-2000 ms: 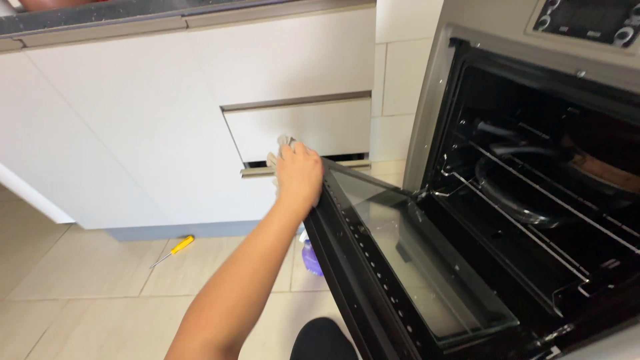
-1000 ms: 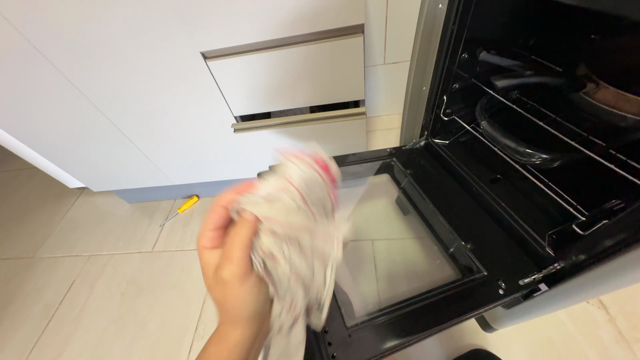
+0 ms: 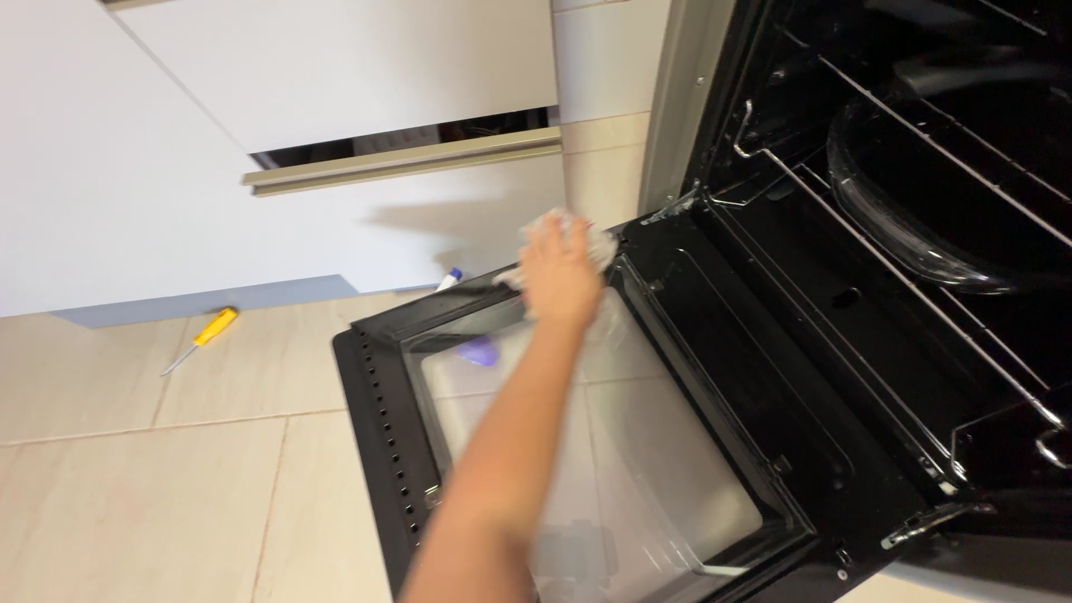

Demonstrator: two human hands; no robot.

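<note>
My left hand (image 3: 559,272) presses a crumpled pale cloth (image 3: 601,247) against the black frame of the lowered oven door (image 3: 368,360), near its hinge-side corner by the cabinet. My fingers are spread over the cloth and my forearm crosses the door's glass (image 3: 620,435). My right hand is not in view. Inside the open oven (image 3: 796,276), a clear glass dish (image 3: 913,243) sits behind the wire side rack (image 3: 863,226).
A white cabinet drawer (image 3: 410,226) with a metal handle (image 3: 402,163) stands left of the oven. On the tiled floor (image 3: 209,494) lies a yellow-handled screwdriver (image 3: 215,325). A blue-capped object (image 3: 452,276) is beyond the door, and something purple (image 3: 478,350) shows through the glass.
The oven door, partly raised two seconds ago, is now lowered. My left hand has moved from above the floor beside the door onto its frame with the cloth. The view has shifted closer.
</note>
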